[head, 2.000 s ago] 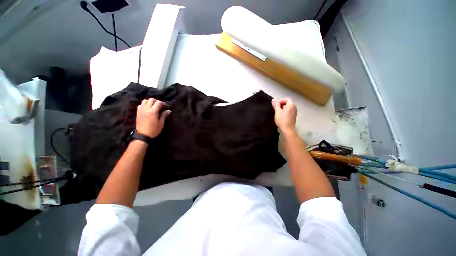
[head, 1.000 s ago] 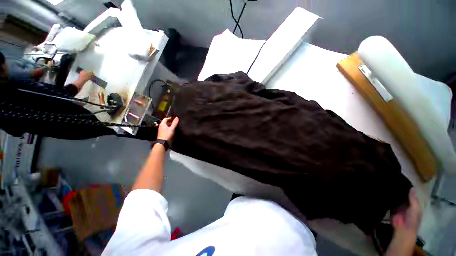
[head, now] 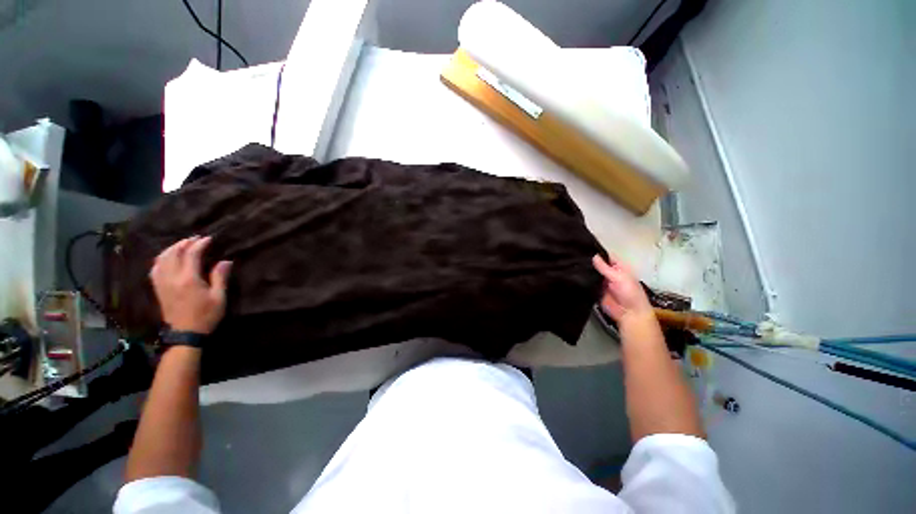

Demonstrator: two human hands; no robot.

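A dark brown-black garment (head: 402, 251) lies spread lengthwise across the white padded ironing table (head: 402, 100), with soft creases and its left end at the table's left edge. My left hand (head: 189, 286) lies flat on the garment near its left end, fingers apart, gripping nothing. My right hand (head: 621, 288) is at the garment's right end, with the thumb and fingers closed on its edge. The steam iron (head: 678, 321) sits just right of my right hand; its orange-brown handle shows and its front is partly hidden by my hand and wrist.
A long white padded form on a tan wooden base (head: 562, 141) lies at the back right. A narrow white board (head: 323, 80) stands at the back left. Blue hoses (head: 854, 346) run right from the iron. A stained pale plate (head: 698, 261) is at the right end. Another workstation (head: 30, 241) is at left.
The view has swung back right from the neighbouring station. My left hand now lies flat on the garment, farther in from its left end. My right hand is still at the garment's right end.
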